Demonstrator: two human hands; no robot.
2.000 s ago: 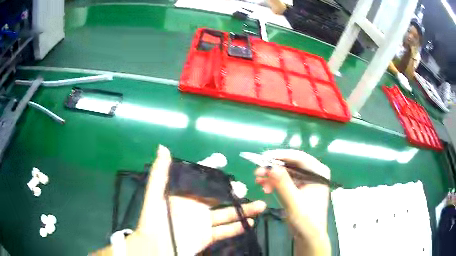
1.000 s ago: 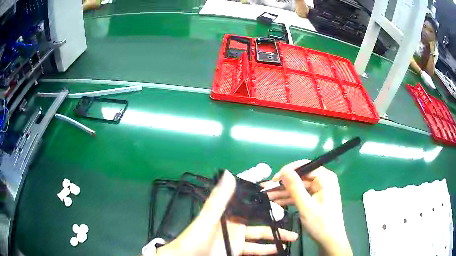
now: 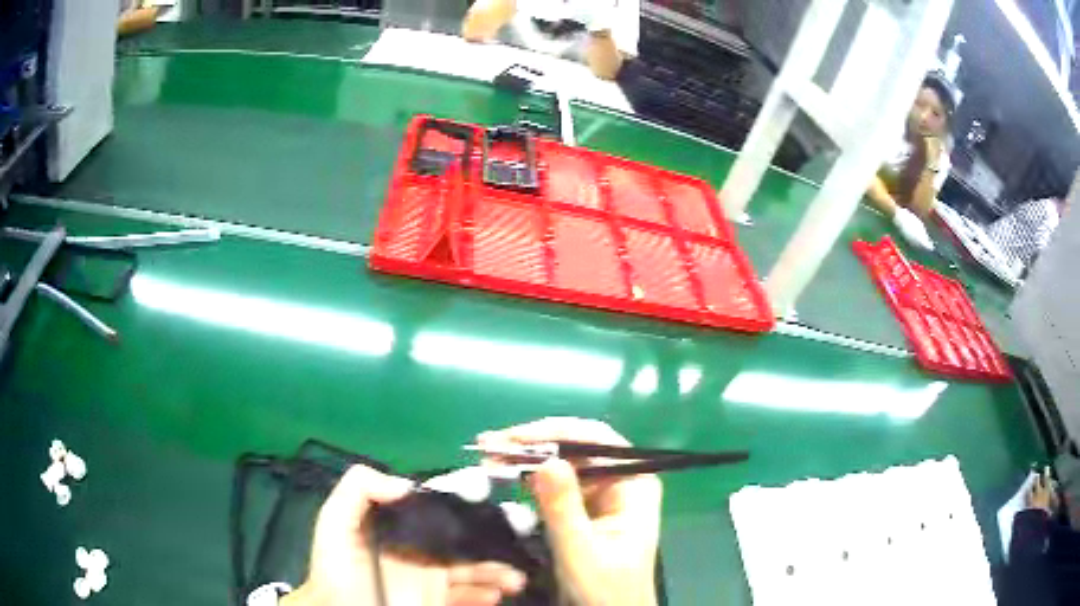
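Note:
My left hand (image 3: 391, 556) holds a black phone frame (image 3: 456, 530) at the bottom centre; the frame is blurred and partly cut off by the lower edge. My right hand (image 3: 592, 503) holds black tweezers (image 3: 645, 459) nearly level, their pale tips pointing left above the held frame. White finger cots show beside the frame. Whether the tips hold anything is too small to tell. More black frames (image 3: 240, 521) lie overlapping on the green surface, left of and partly behind my left hand. A white band is on my left wrist.
A white dotted sheet (image 3: 865, 539) lies at right. Two clusters of white bits (image 3: 62, 471) lie at left. A red tray (image 3: 569, 305) with dark frames lies beyond my hands, another red tray (image 3: 936, 314) at far right. White uprights (image 3: 847, 178) stand between them. People sit across and at right.
The tweezers have turned from steeply slanted to nearly level, with their tips further left. The whole view has shifted, so the surroundings sit further left and lower than a second ago.

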